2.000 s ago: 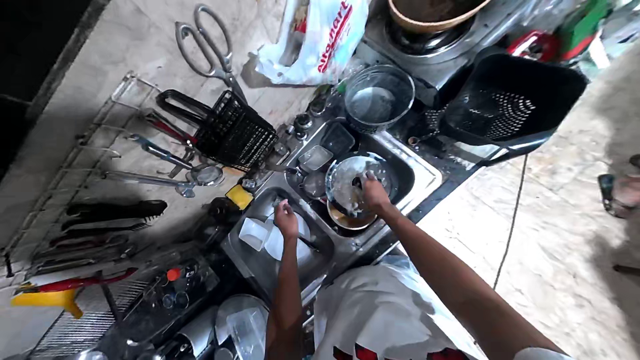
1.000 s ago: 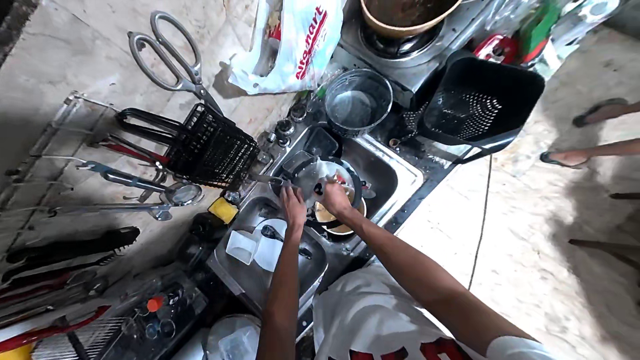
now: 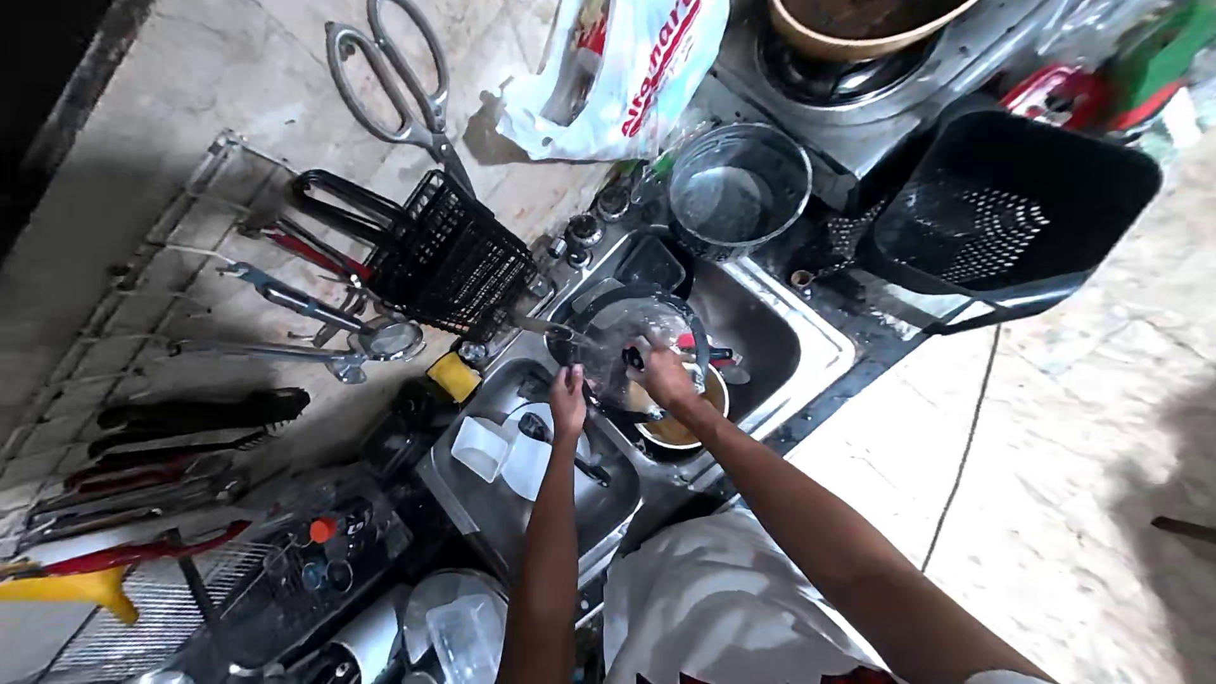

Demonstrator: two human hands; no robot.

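A clear glass pot lid with a dark rim point(image 3: 608, 347) is held over the right basin of a double steel sink point(image 3: 836, 353). My right hand point(image 3: 665, 375) grips it by its black knob. My left hand point(image 3: 568, 394) is at the lid's left edge; whether its fingers press on the rim is unclear. The faucet spout point(image 3: 546, 326) reaches over the lid. Below and partly hidden lies a pot with brownish contents point(image 3: 676, 429). In the left basin are a white square container point(image 3: 482, 448), a white plate point(image 3: 524, 465) and dark utensils.
A glass bowl point(image 3: 739, 190) stands behind the sink, near a plastic bag point(image 3: 617, 85). To the right are a black strainer basket point(image 3: 1007, 214) and a stove with a pan point(image 3: 855, 24). A yellow sponge point(image 3: 454, 377) sits by the faucet; utensils hang at left.
My left hand has moved from over the left basin to the lid's edge, where it was one second ago too. The feet of a person at the right have gone out of view.
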